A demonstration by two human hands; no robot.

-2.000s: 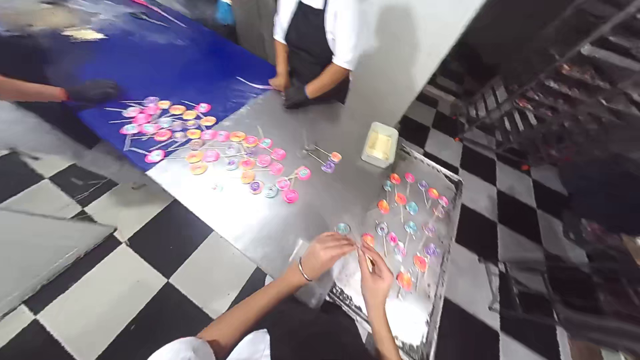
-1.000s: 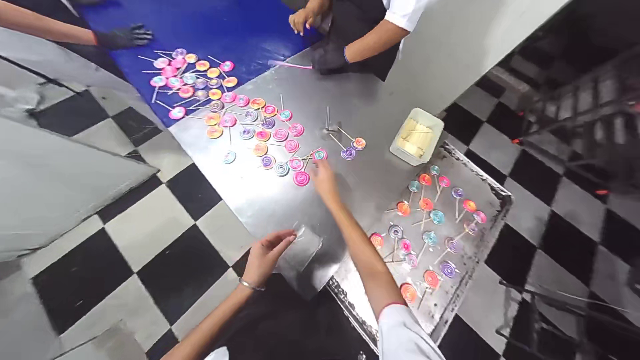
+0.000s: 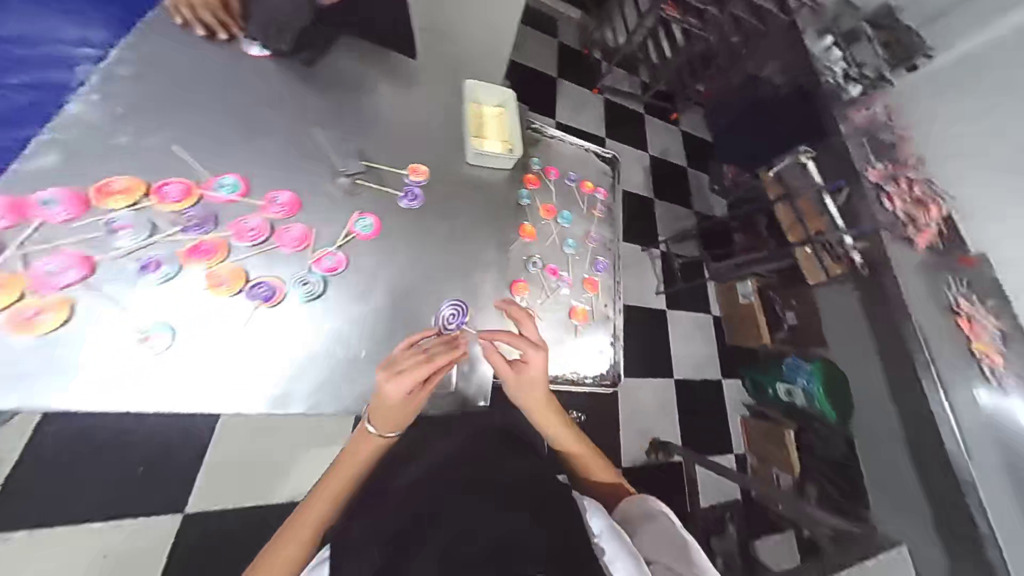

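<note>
Between my hands, over the near edge of the steel table [image 3: 320, 360], is a purple and white spiral lollipop [image 3: 452, 316]. My left hand [image 3: 420, 372], with a bracelet at the wrist, has its fingers together just below the candy head; they seem to hold it, perhaps in a clear wrapper. The thumb and index fingertips of my right hand [image 3: 516, 356] meet at the lollipop's stick, its other fingers raised. Many pink, orange, blue and purple lollipops [image 3: 250, 230] lie spread on the table to the left. An orange lollipop [image 3: 418, 173] and a purple one [image 3: 410, 197] lie apart from them.
A metal baking tray [image 3: 614, 264] with several rows of lollipops sits at the right. Behind it stands a white plastic tub [image 3: 492, 124] with pale contents. A co-worker's hand [image 3: 206, 16] and a dark glove [image 3: 280, 24] rest at the far edge. Racks and cardboard boxes [image 3: 742, 312] stand farther right.
My right hand has come back from the lollipop group to beside my left hand, where a purple lollipop now is. The view has shifted and turned to the right.
</note>
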